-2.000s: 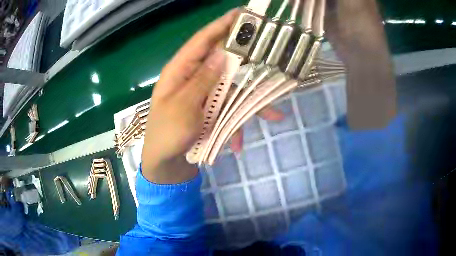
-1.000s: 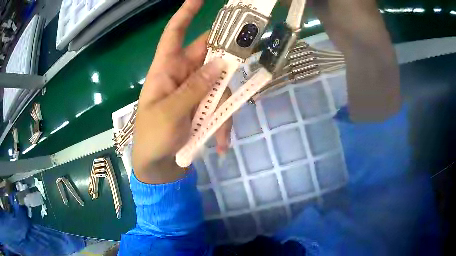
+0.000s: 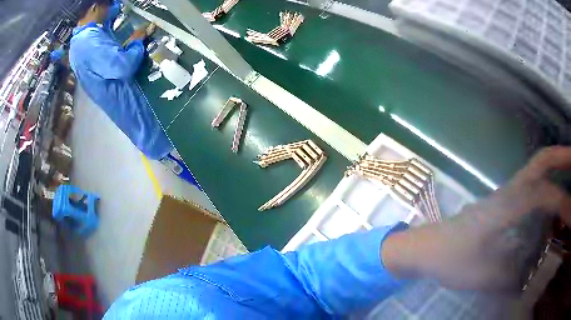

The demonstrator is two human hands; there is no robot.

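Observation:
My left hand (image 3: 476, 240), bare and blurred, reaches over the white compartment tray (image 3: 341, 212) from the bottom, its fingers at the right edge. Something brownish and blurred shows below its fingers; whether the hand grips it cannot be told. My right hand cannot be made out. A fanned row of pinkish watches (image 3: 401, 175) lies on the tray's far-left corner, cases side by side. A bunch of bent watches (image 3: 300, 156) lies on the green bench left of the tray. A lone bent watch (image 3: 235, 119) lies further left.
More watches (image 3: 278, 31) lie on the green conveyor beyond the pale rail (image 3: 294, 109). Stacked white trays (image 3: 488, 37) stand at upper right. A person in blue (image 3: 109, 69) works at upper left. An open brown carton (image 3: 178, 234), blue stool (image 3: 75, 206) and red object (image 3: 78, 290) are on the floor.
The view has swung left, bringing the neighbouring person, floor and carton into sight. My left hand now lies at the right, and the watches fanned in it before are no longer clearly visible.

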